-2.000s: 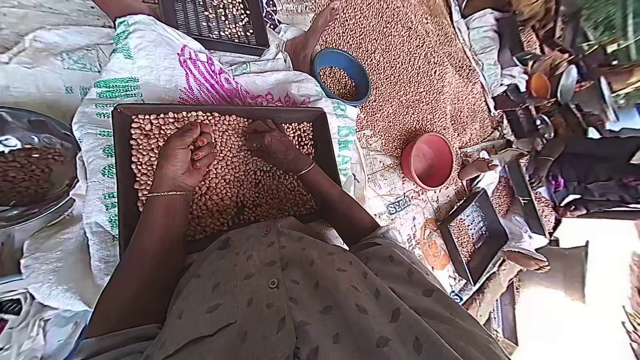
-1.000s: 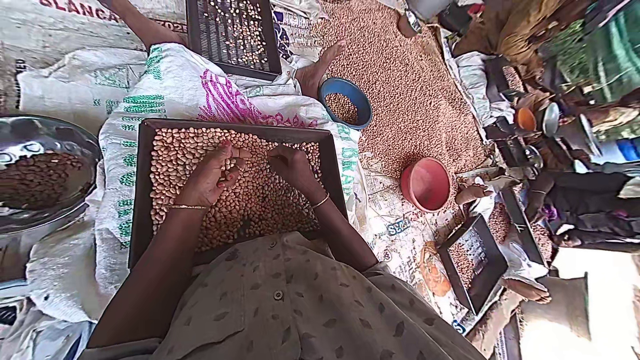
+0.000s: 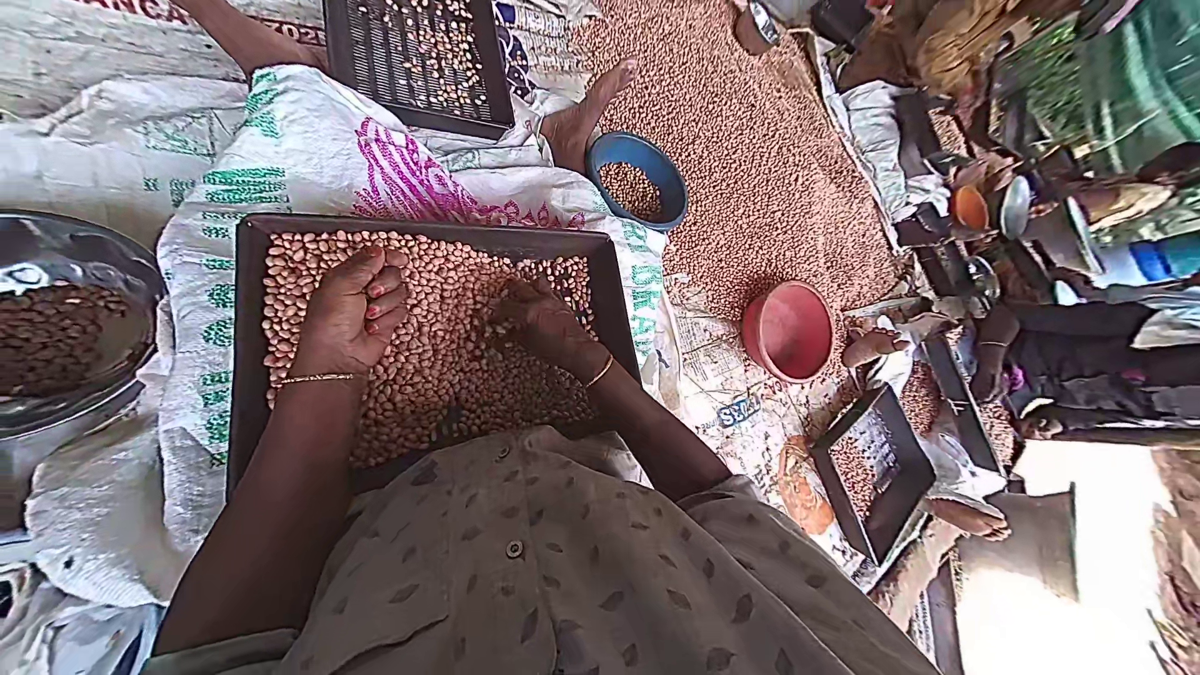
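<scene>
A dark rectangular tray (image 3: pixel 246 309) full of pinkish shelled peanuts (image 3: pixel 441 309) lies across my lap on a white woven sack (image 3: pixel 230 187). My left hand (image 3: pixel 352 309) is over the tray's left part, its fingers curled in toward the palm; whether nuts are inside cannot be seen. My right hand (image 3: pixel 544 323) is low over the nuts at the tray's right, palm down, its fingertips among or just above them and partly hidden. Each wrist wears a thin bracelet.
A metal basin (image 3: pixel 131 375) with darker nuts stands at the left. Beyond the tray are a slotted black tray (image 3: pixel 412 112), a blue bowl (image 3: pixel 637 178) of nuts, a red bowl (image 3: pixel 789 331) and a wide heap of peanuts (image 3: pixel 741 169). People with trays (image 3: pixel 877 469) sit at right.
My right hand has opened out and reached lower over the nuts at the tray's right. My left hand stays curled over the left part.
</scene>
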